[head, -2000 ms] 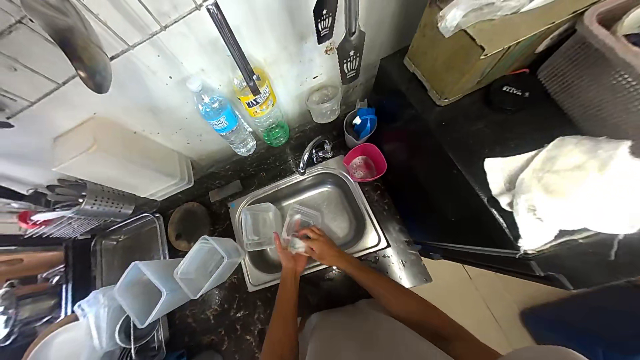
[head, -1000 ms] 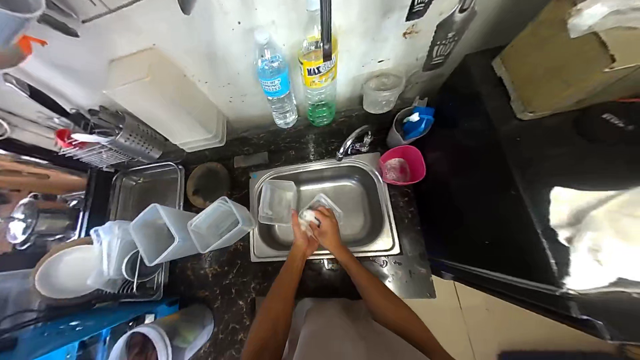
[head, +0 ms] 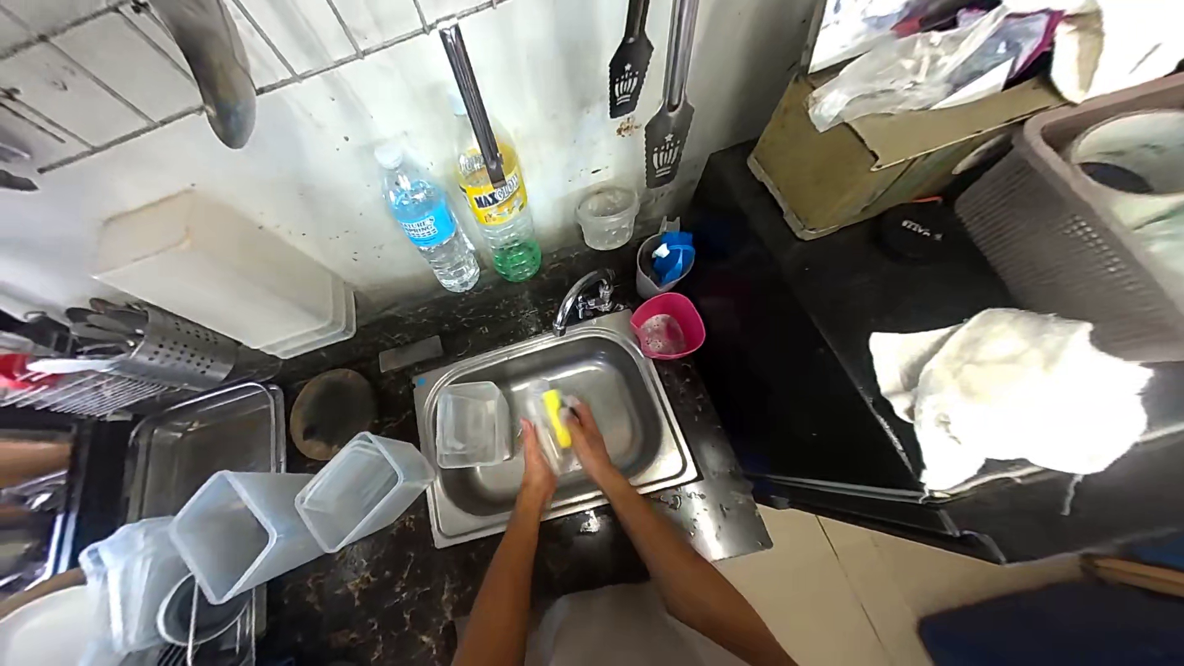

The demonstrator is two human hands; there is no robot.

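Note:
Both hands are over the stainless steel sink (head: 618, 370). My left hand (head: 536, 461) holds a small clear plastic container (head: 546, 442) by its left side. My right hand (head: 588, 442) has a yellow sponge (head: 557, 418) in its fingers, pressed against that container. Left of them, a translucent square container (head: 473, 425) lies in the sink's left part. The chrome faucet (head: 583, 298) stands behind the basin. At the sink's back right corner is a pink tub (head: 668, 326) with suds in it.
Translucent containers (head: 242, 527) and a metal tray (head: 208, 444) lie left of the sink. Two plastic bottles (head: 433, 227) stand at the wall, near a clear tub (head: 608, 218). A white cloth (head: 1013, 393) hangs over the right counter's edge.
The yellow sponge now shows plainly at my right hand; the earlier frames show whitish matter there. Both hands remain over the sink. The view has shifted.

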